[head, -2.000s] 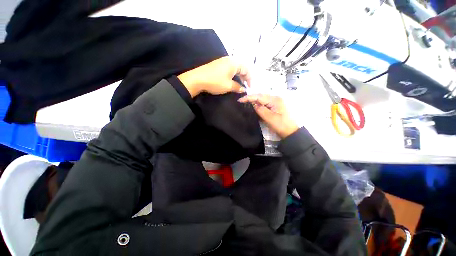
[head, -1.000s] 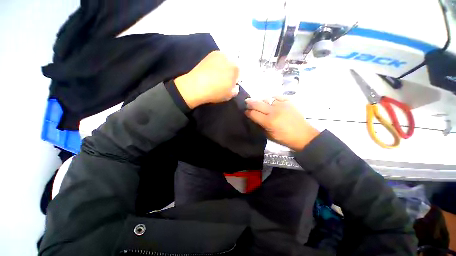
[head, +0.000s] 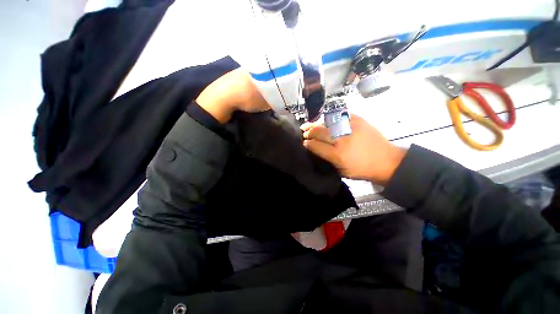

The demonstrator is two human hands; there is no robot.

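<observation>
A black garment piece lies over the table's front edge, with more black cloth spread at the left. My left hand rests on the garment at its upper edge, left of the needle area; its fingertips are hidden behind the machine head. My right hand pinches the garment edge with thumb and fingers, just beside the needle area. The silver cylinder on the sewing machine partly covers my right hand. Any stitching is too small to tell.
Orange-yellow and red scissors lie right of my right hand, blades towards the machine. A blue crate is below the cloth at left. A ruler strip runs along the table's front edge.
The garment edge and both hands have moved in under the machine head. My left hand no longer shows its fingertips. The view has shifted and turned.
</observation>
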